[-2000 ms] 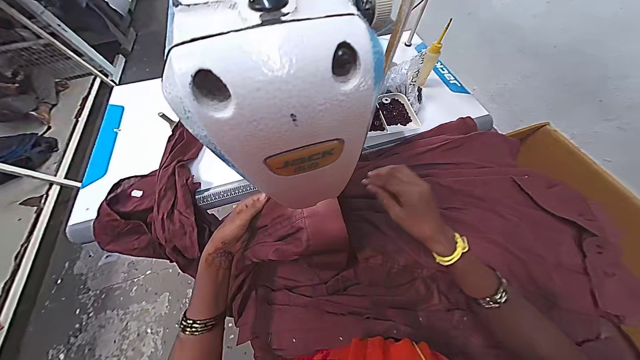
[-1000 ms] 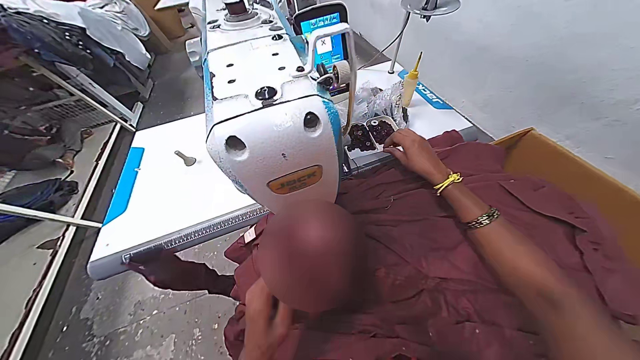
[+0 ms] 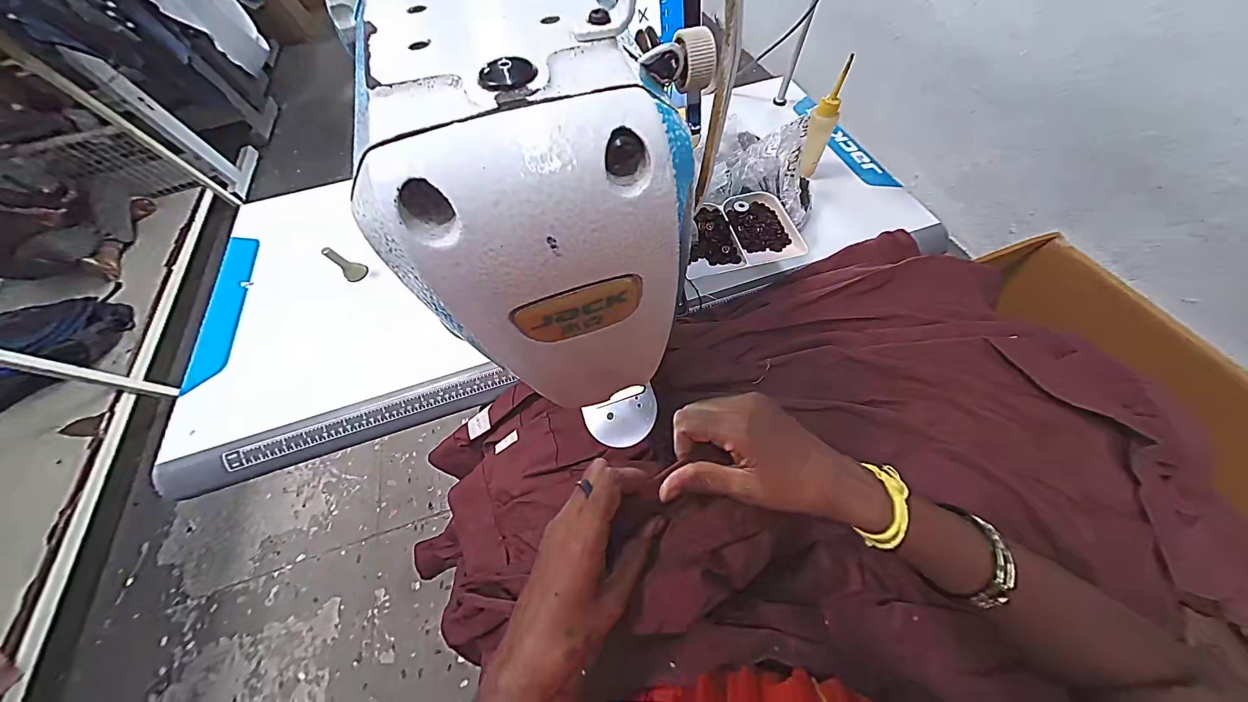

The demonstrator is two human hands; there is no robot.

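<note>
A white Jack industrial sewing machine head [image 3: 526,244] stands in front of me, a round white part [image 3: 621,417] showing at its lower end. Maroon garment cloth [image 3: 877,390] lies below it and spreads to the right. Just under the machine, my left hand [image 3: 585,556] grips a fold of this cloth between thumb and fingers. My right hand [image 3: 746,458] pinches the same cloth close to the left fingertips. Small white labels [image 3: 479,422] sit on the cloth to the left. Two-part tray [image 3: 756,229] holds many small dark buttons behind the right hand.
The white machine table [image 3: 312,322] has a ruler strip [image 3: 370,414] along its front edge and a small pale tool [image 3: 344,264] on top. A yellow-tipped bottle [image 3: 820,127] stands beside clear plastic wrapping [image 3: 760,161]. A cardboard box [image 3: 1102,302] is at right; metal rails [image 3: 117,390] run at left.
My right hand has moved from the button tray to the cloth beside my left hand. The cloth hanging at the table's left front one second ago now lies closer to the machine.
</note>
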